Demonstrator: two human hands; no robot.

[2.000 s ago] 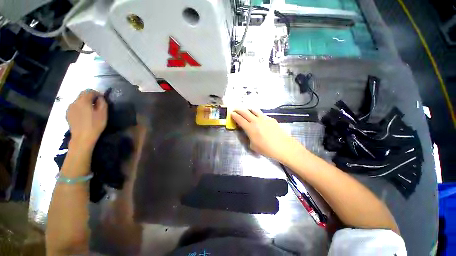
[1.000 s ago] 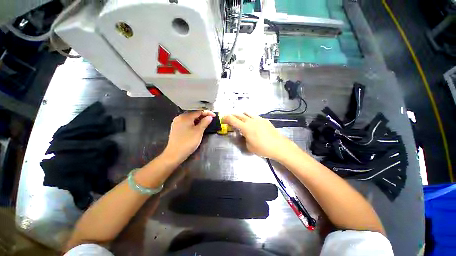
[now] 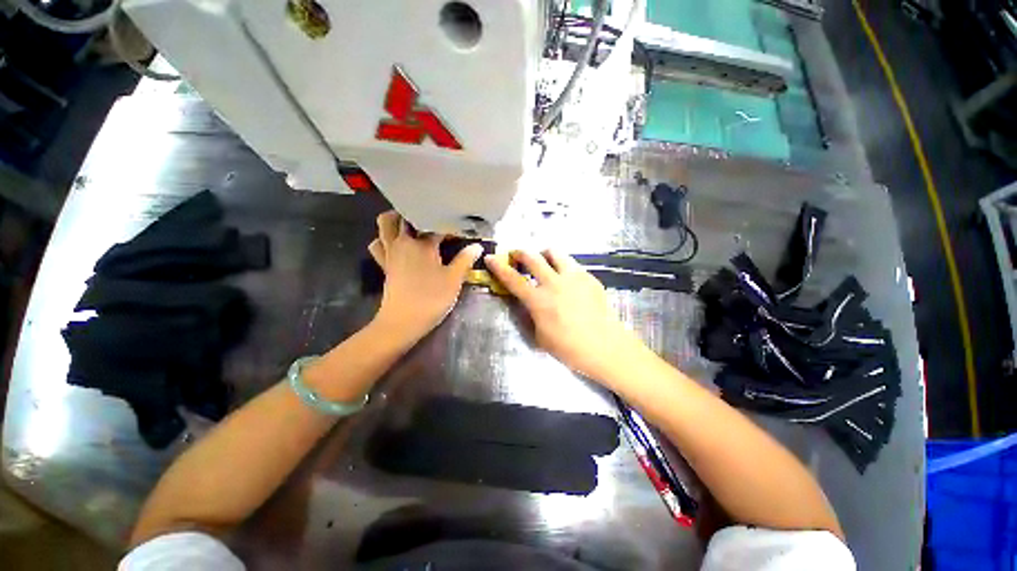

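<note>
My left hand [image 3: 418,273] presses a black fabric strip [image 3: 374,274] onto the yellow guide plate [image 3: 488,281] under the white sewing machine head [image 3: 413,123]. The strip's end shows left of my fingers. My right hand [image 3: 552,301] lies on the plate's right side, its fingertips close to my left thumb. A black strip with a light line [image 3: 641,273] extends to the right from under my right hand. The needle area is hidden by the head and my fingers.
A plain black pile [image 3: 167,301] lies left, a light-lined pile [image 3: 803,346] right. Paired black strips [image 3: 491,446] lie near the front edge, beside a red-ended tool [image 3: 660,474]. A black lump with cord [image 3: 669,204] lies behind. A blue bin [image 3: 972,502] stands at right.
My left hand has come from the left pile to the yellow plate with a black strip, which now lies flat over the plate. My right hand has stayed by the plate.
</note>
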